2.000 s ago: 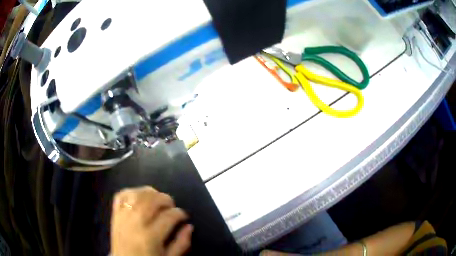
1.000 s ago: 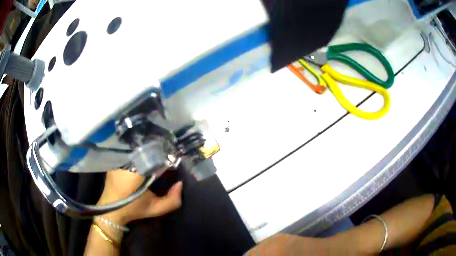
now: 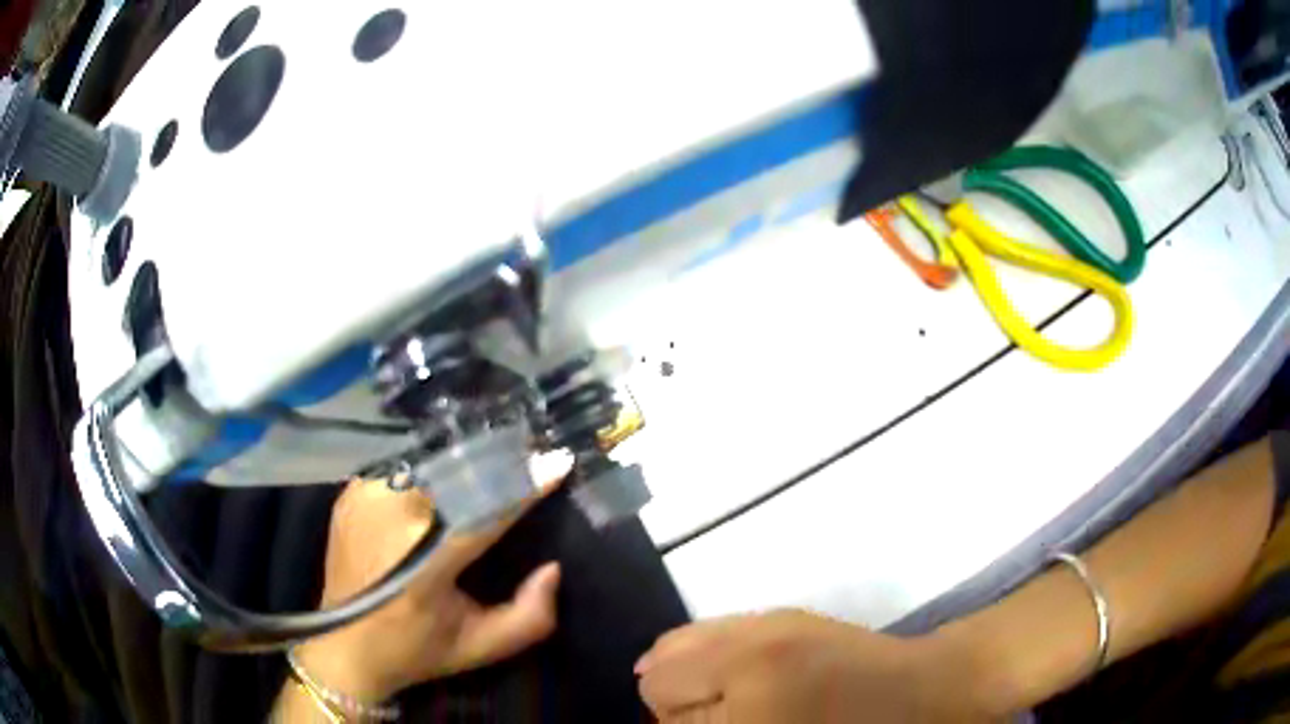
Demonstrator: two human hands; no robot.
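Dark cloth (image 3: 608, 608) lies under the machine's presser foot and needle area (image 3: 566, 424), its right edge running down over the white table. My left hand (image 3: 446, 601) rests on the cloth, partly hidden behind the shiny metal guard; its index fingertip is close beside the foot and its thumb is apart. My right hand (image 3: 778, 665) is at the cloth's right edge near the bottom, fingers curled on it; the fingertips' underside is hidden.
The white machine head (image 3: 566, 99) fills the upper left, with a black cloth band (image 3: 969, 92) around its arm. Shears with green and yellow handles (image 3: 1047, 318) and orange-handled snips (image 3: 920, 255) lie right of the head. The ruler edge (image 3: 1132, 467) curves along the right.
My left hand has moved up and right to the foot, from lower on the cloth. My right hand has come into view onto the cloth edge. The view has shifted, bringing the machine closer.
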